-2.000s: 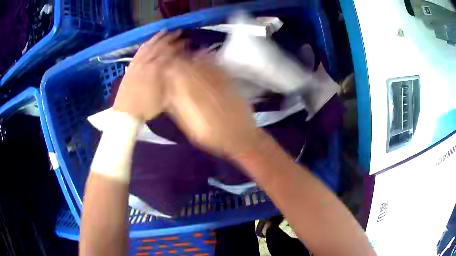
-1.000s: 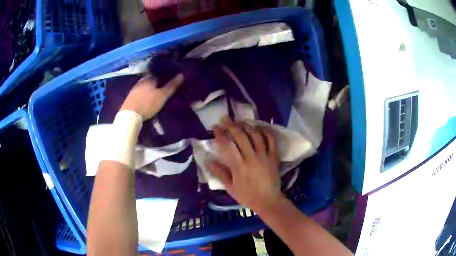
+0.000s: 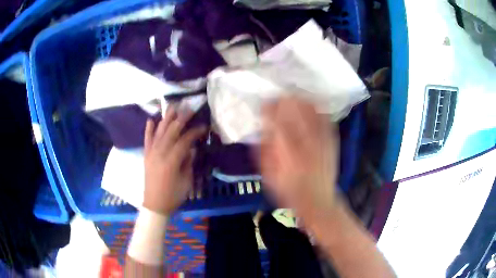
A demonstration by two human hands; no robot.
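Observation:
A blue plastic crate [image 3: 234, 206] holds part-sewn purple panels [image 3: 128, 126] with white pieces attached. One white piece [image 3: 117, 87] lies folded at the left. Wide white cloth [image 3: 315, 62] stands up in folds at the right. My left hand [image 3: 167, 163] is over the front left of the crate, fingers spread, fingertips at the purple and white cloth. My right hand [image 3: 298, 152] is blurred and lies against the lower edge of the white cloth. Whether its fingers grip is hidden by the blur.
The white machine table [image 3: 424, 59] with a blue edge and a dark inset stands close along the crate's right side. Other blue baskets [image 3: 49, 203] with dark cloth are at the left. Below the crate are a blue and orange patterned surface [image 3: 174, 244] and the wearer's dark-clothed legs [image 3: 234, 244].
My left hand has moved down from the back left towards the crate's front. My right hand has shifted slightly right. The white cloth at right is more raised, and the crate sits higher in view.

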